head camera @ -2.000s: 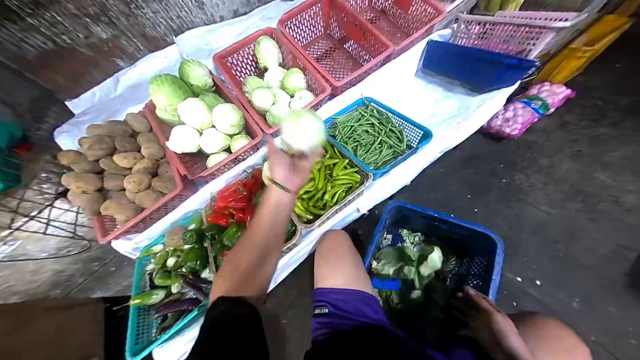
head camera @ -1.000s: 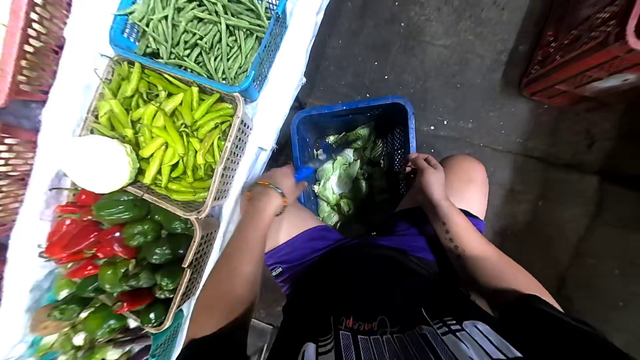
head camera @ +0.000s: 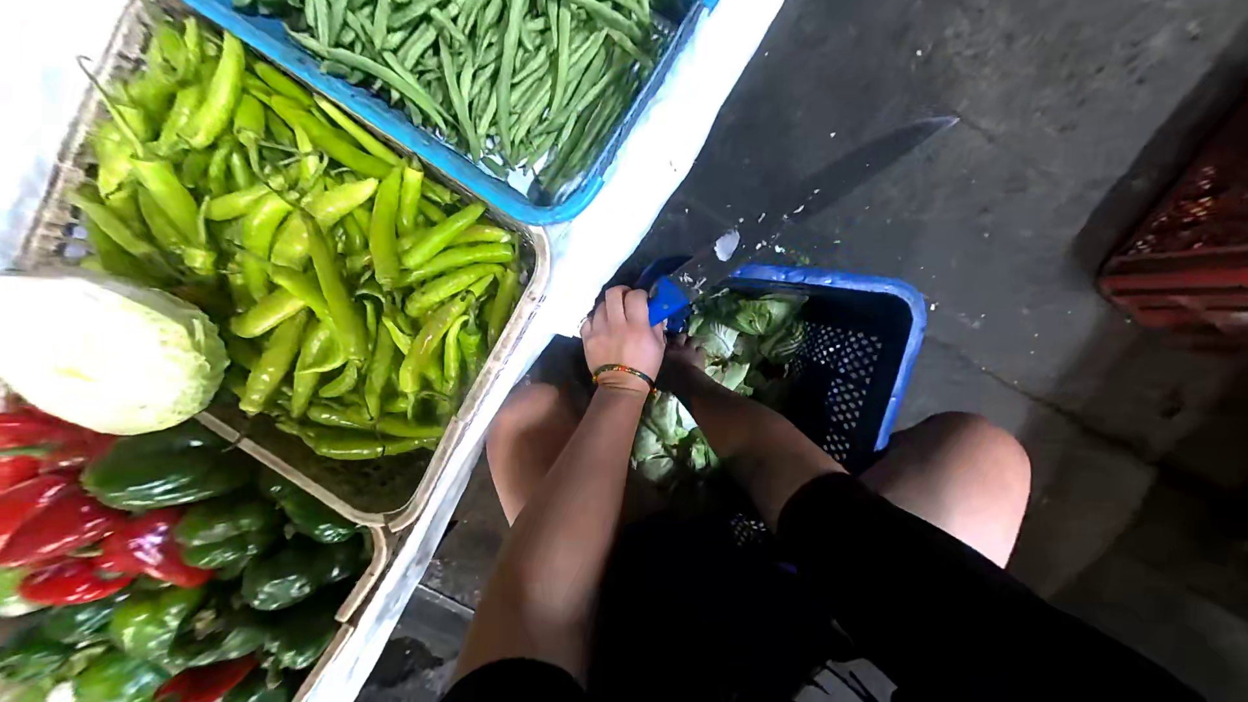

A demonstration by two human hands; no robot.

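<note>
My left hand [head camera: 624, 336], with a beaded bracelet at the wrist, is closed on the blue handle [head camera: 667, 300] of a large knife. Its long blade [head camera: 858, 175] points up and right over the floor. Under the handle, my right hand [head camera: 687, 356] reaches into the blue plastic basket [head camera: 902, 331]; it lies in shadow, and its fingers and anything in them are hidden. Green cabbage leaves [head camera: 717, 341] lie in the basket between my knees. A pale cabbage head [head camera: 112, 351] rests at the left across the green chili peppers [head camera: 322, 283] and the red peppers [head camera: 68, 517].
A blue crate of green beans [head camera: 507, 68] stands at the top. Dark green bell peppers [head camera: 224, 526] fill a tray at lower left. The white-covered stand's edge [head camera: 673, 146] runs beside the basket. A red crate [head camera: 1189, 273] stands on the floor at right.
My left hand held a cabbage head over the crates two seconds ago; now it grips the knife, whose blade is raised out of the basket. My right hand has moved left from the basket's right rim.
</note>
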